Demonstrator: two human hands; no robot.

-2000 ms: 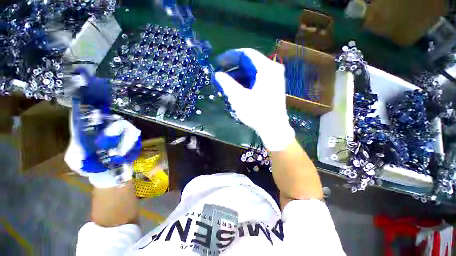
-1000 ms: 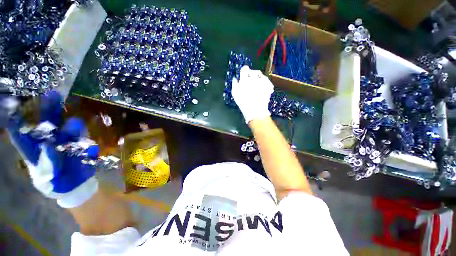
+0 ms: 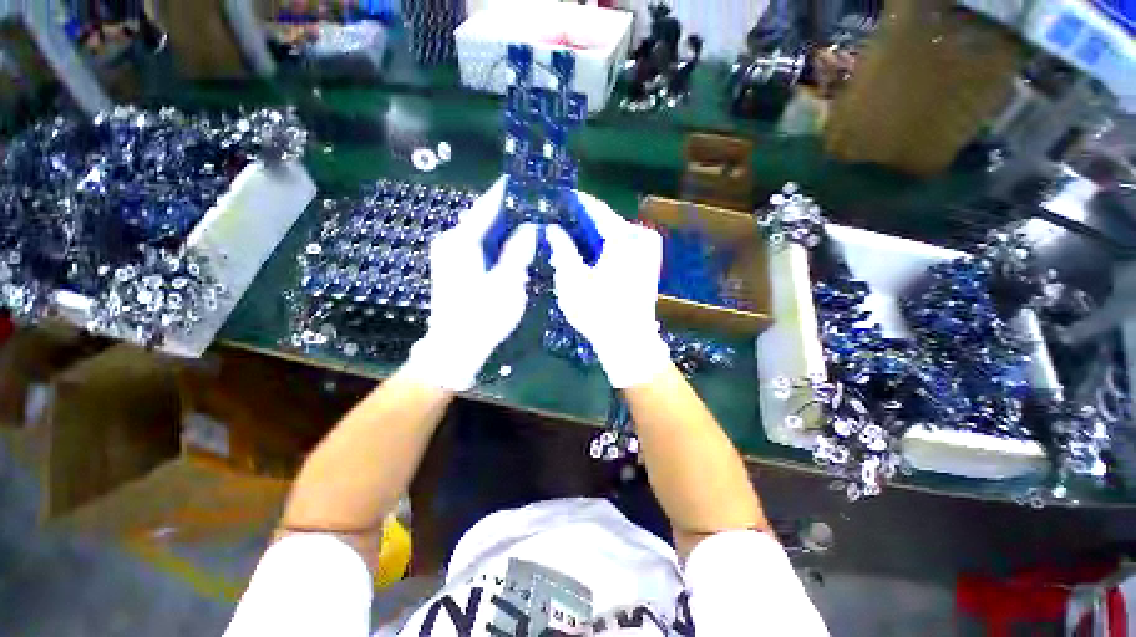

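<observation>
My left hand (image 3: 477, 292) and my right hand (image 3: 608, 289), in white gloves with blue palms and fingers, hold a blue PCB panel (image 3: 544, 137) between them by its near end. The panel has two columns of boards and points away from me above the bench. The panel stack (image 3: 384, 255) sits on the bench to the left, partly behind my left hand. Wired boards (image 3: 571, 339) lie on the bench below my right hand, partly hidden by it, with ring ends (image 3: 613, 444) hanging over the bench edge.
White foam trays with wired boards stand at left (image 3: 255, 230) and right (image 3: 787, 355). A brown carton (image 3: 716, 306) with blue pieces stands right of my hands. A white box (image 3: 480, 50) is at the back. A floor carton (image 3: 112, 417) is below at left.
My left hand has come from the lower left to the middle and my right hand has lifted off the boards on the bench. Both now hold the panel. The view has tilted up.
</observation>
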